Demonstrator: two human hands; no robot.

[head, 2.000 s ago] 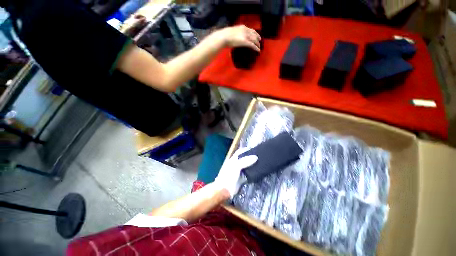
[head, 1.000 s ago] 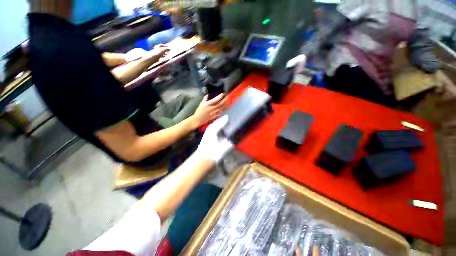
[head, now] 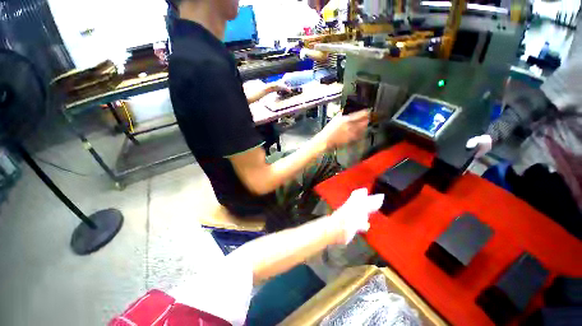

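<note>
My left hand (head: pixel 358 215), in a white glove, is at the left edge of the red table (head: pixel 408 239). Its extended fingertips are beside or just touching a black stack (head: pixel 401 181) that rests on the table; the hand is not closed around it. More black stacks stand nearer on the red cloth, one in the middle (head: pixel 461 242) and one at the lower right (head: pixel 515 286), with others cut off by the frame edge. The open carton (head: pixel 344 296) shows at the bottom, with bubble wrap (head: pixel 376 309) inside. My right hand is out of the picture.
A co-worker in black (head: pixel 210 114) sits close on the left, an arm reaching toward the machine (head: pixel 472 95) with its lit screen (head: pixel 426 116). Another person's gloved hand (head: pixel 480 145) is at a black stack across the table. A floor fan (head: pixel 96 230) stands left.
The view has swung up and left. The black stack my left hand held now rests on the table, and the hand is at its side. The fingers seen over the bubble wrap are out of view.
</note>
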